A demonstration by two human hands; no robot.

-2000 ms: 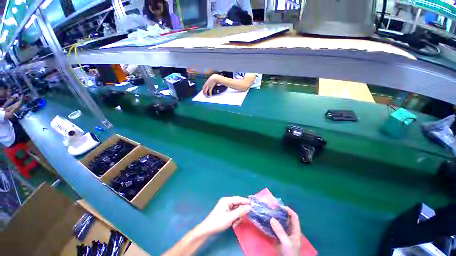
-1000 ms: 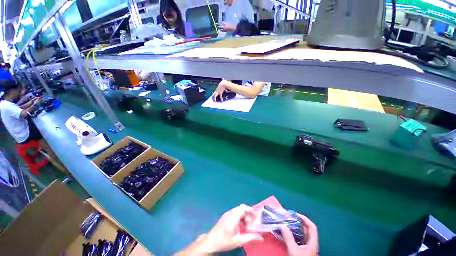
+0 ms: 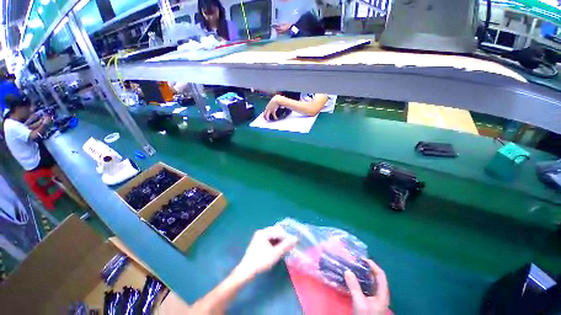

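Observation:
A black part in a clear plastic bag point(image 3: 335, 255) is held above the red pad point(image 3: 307, 289). My left hand point(image 3: 264, 249) pinches the loose upper left end of the bag. My right hand point(image 3: 371, 289) grips the black part through the bag at its lower right end. The bag is spread out between both hands, with the dark part in its right portion. The fingers of my right hand partly hide the part.
A divided carton tray point(image 3: 194, 227) with small black parts stands left. A large carton point(image 3: 132, 269) with bagged parts is lower left. A black assembled unit point(image 3: 395, 184) lies beyond the pad. A metal shelf point(image 3: 332, 72) spans above. A coworker's arm point(image 3: 301, 106) is opposite.
My left hand has pulled the bag end up and left, and the bag is now spread wider. The black part stays in my right hand. The view has shifted slightly.

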